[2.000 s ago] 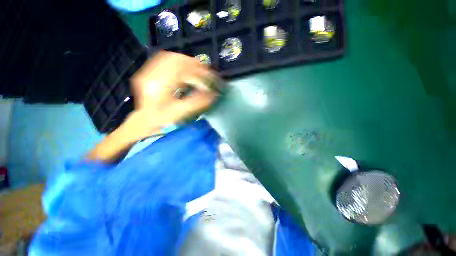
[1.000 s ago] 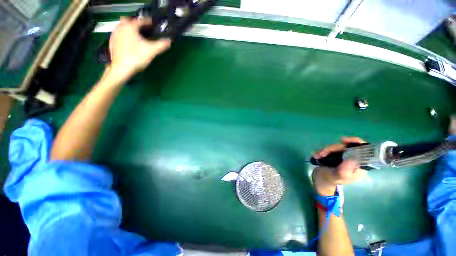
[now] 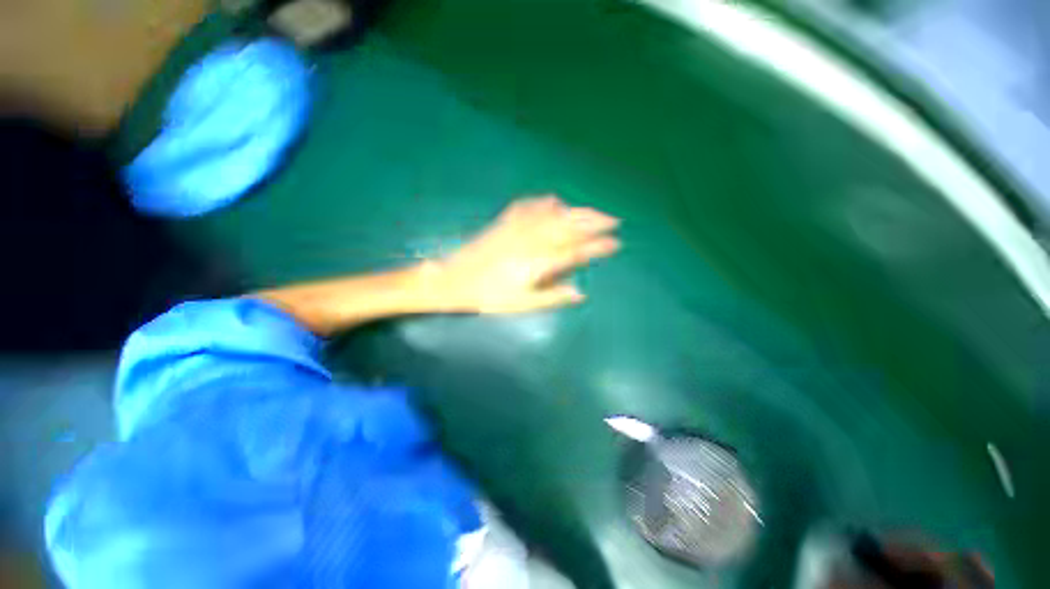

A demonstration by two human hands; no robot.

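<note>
My left hand (image 3: 524, 259) is over the green bench in the middle of the view, blurred, with its fingers apart and nothing seen in it. The round silver screw dish (image 3: 697, 500) lies on the bench to the lower right of it, with a white pointed tab (image 3: 631, 428) at its upper left rim. My right hand (image 3: 927, 566) is cut off by the bottom edge at the lower right, dark and blurred. A black shape at it looks like part of the electric screwdriver (image 3: 877, 560); most of it is hidden.
A bright blue crumpled cloth item (image 3: 225, 127) lies at the upper left. A pale rail (image 3: 875, 104) curves along the far side of the green bench (image 3: 714, 288). A thin silver sliver, perhaps tweezers (image 3: 1001, 469), lies at the far right. A large dark area is at the left edge.
The view has turned. My left hand has left the black tray at the back and is now over the bench. The tray is out of view, and my right hand is mostly cut off.
</note>
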